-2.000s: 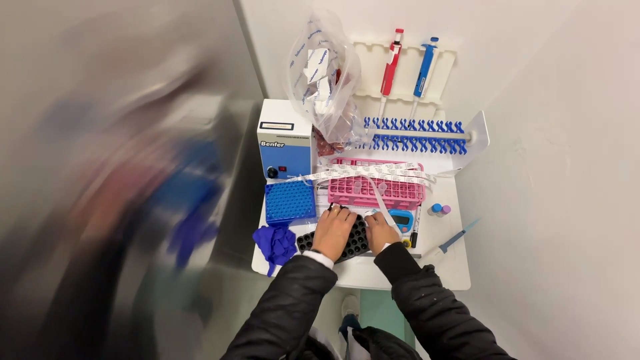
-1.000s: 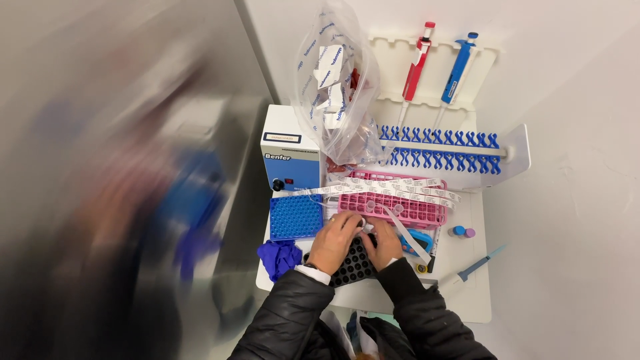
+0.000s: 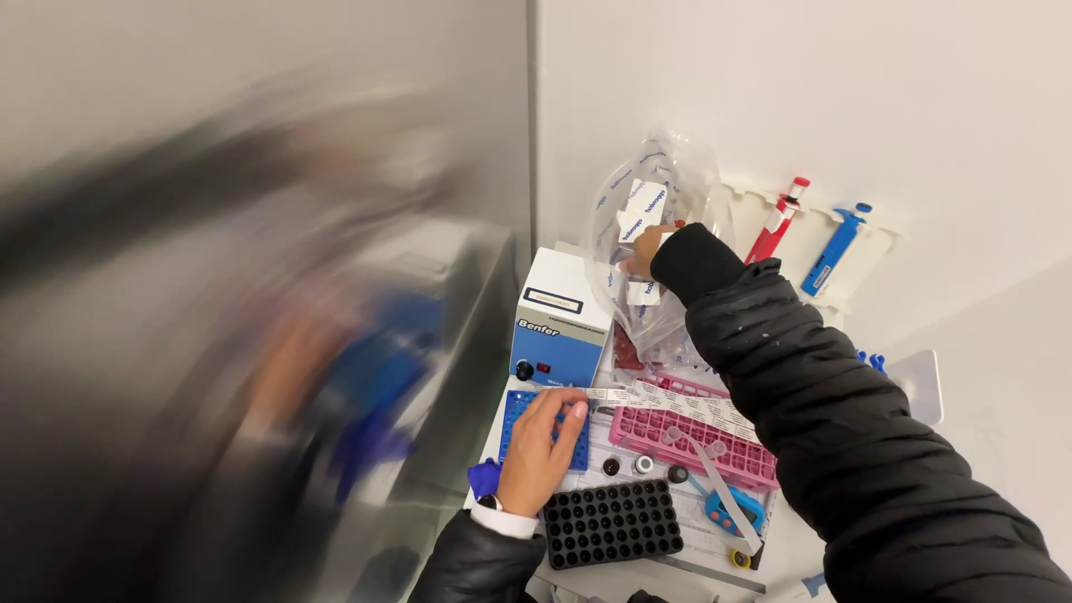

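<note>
My right hand [image 3: 646, 249] reaches into the clear plastic bag [image 3: 615, 293] of white printed paper pieces; its fingertips are partly hidden, so its hold cannot be told. Over the blue tube rack [image 3: 509, 419] my left hand [image 3: 540, 448] is raised with fingers curved; whether something small is pinched in it does not show. A black multi-well rack [image 3: 614, 523] lies beside the left wrist. Just above it stand several small capped vials [image 3: 643, 465]. The pink tube rack [image 3: 628, 431] bears strips of printed labels [image 3: 687, 404].
A Benfer homogenizer [image 3: 559, 331] stands behind the blue rack. Red [image 3: 779, 222] and blue [image 3: 835, 251] pipettes hang on a cream holder. A blue timer [image 3: 734, 511] lies at the right, a purple glove [image 3: 483, 479] at the left. A metal surface with blurred reflections rises on the left.
Both hands have left the black rack: my right hand has moved up to the plastic bag, my left hand over the blue rack. Small vials now show above the black rack.
</note>
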